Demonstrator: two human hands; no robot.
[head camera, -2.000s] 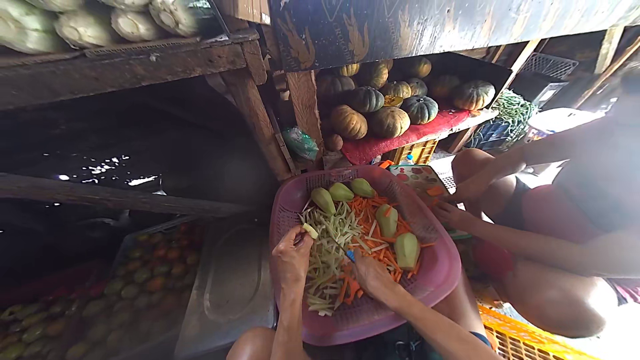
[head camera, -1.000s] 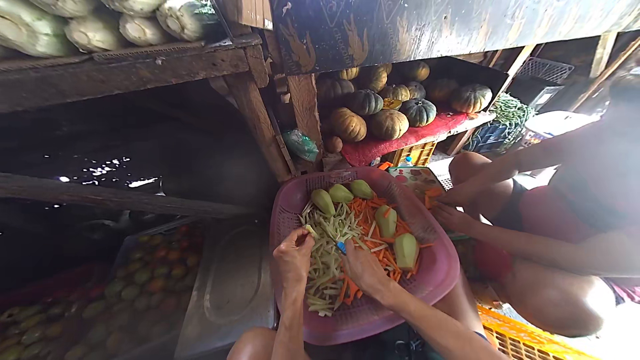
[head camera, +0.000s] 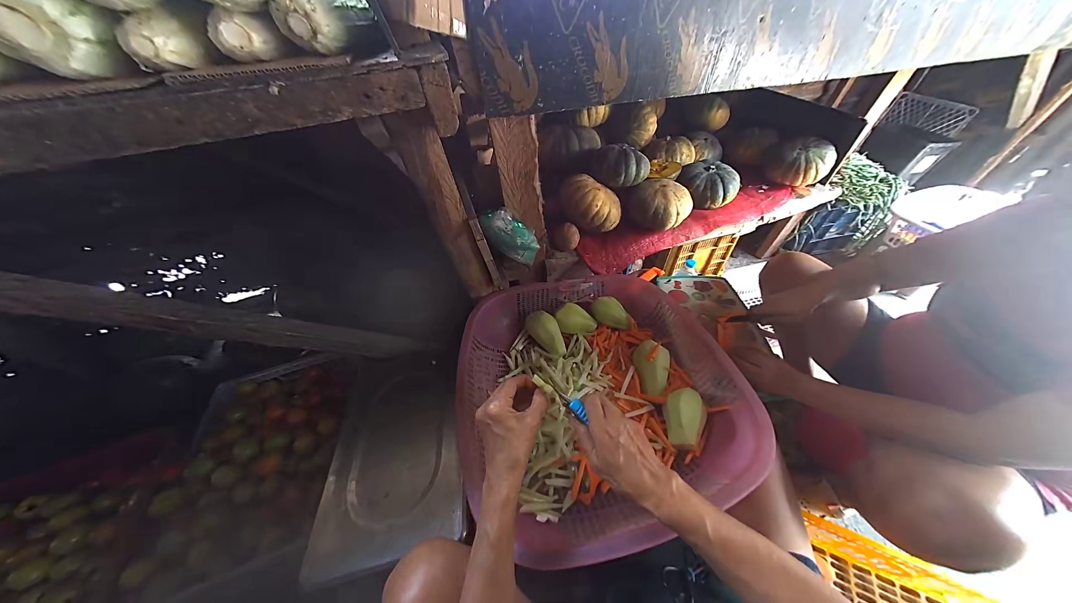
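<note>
My left hand (head camera: 511, 419) pinches a small pale green piece of vegetable (head camera: 544, 389) over the left part of a pink plastic basket (head camera: 745, 456). My right hand (head camera: 615, 444) grips a knife by its blue handle (head camera: 578, 410), with the thin blade pointing toward that piece. Beneath both hands lie pale green vegetable strips (head camera: 548, 469) on the left and orange strips, apparently carrot (head camera: 624, 343), on the right. Several peeled pale green vegetables, perhaps chayote (head camera: 685, 417), rest on the strips along the back and right side.
On the right another person (head camera: 904, 360) holds a knife at something orange over a patterned board (head camera: 699, 293). Squashes (head camera: 659, 203) sit on a red-covered shelf behind the basket. A metal tray (head camera: 389, 477) and crates of tomatoes (head camera: 268, 427) are at left; a yellow crate (head camera: 879, 557) stands lower right.
My hands stay over the same part of the basket, with small shifts of the blue-handled knife near the held piece. The other person's hands have moved slightly at the board.
</note>
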